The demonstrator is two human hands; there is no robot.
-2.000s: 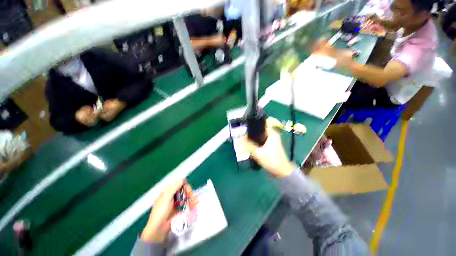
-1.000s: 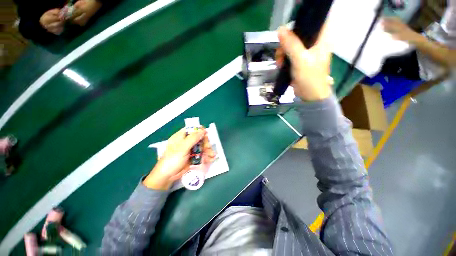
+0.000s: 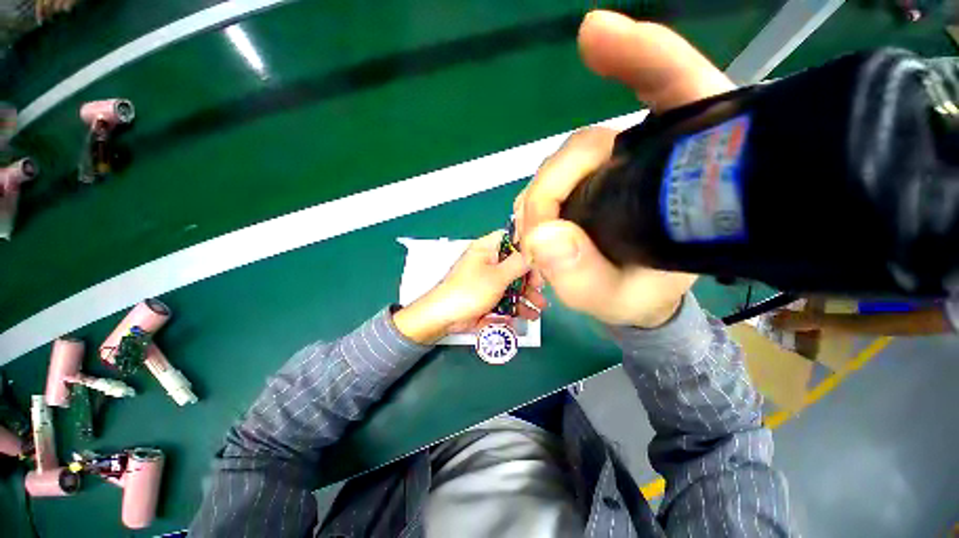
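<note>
My left hand (image 3: 468, 289) holds a part-assembled hair dryer unit over the white plastic tray (image 3: 429, 271). The unit's round white spoked end grille (image 3: 496, 343) faces up toward me, and its green circuit board (image 3: 509, 275) shows between my fingers. My right hand (image 3: 599, 236) is wrapped around the thick black electric screwdriver (image 3: 778, 173), which is large and close to the camera. The screwdriver's tip is hidden behind my right hand, near the board; I cannot tell whether it touches the unit.
Several pink hair dryer units (image 3: 142, 485) with exposed boards lie on the green bench at the lower left. More pink units (image 3: 105, 114) are on the conveyor beyond the white rail (image 3: 284, 233). Another person's arm (image 3: 873, 318) and a cardboard box (image 3: 773, 363) are at the right.
My right hand has brought the screwdriver from the screw feeder to the unit in my left hand. The view has shifted left, showing more units, and the feeder is no longer visible.
</note>
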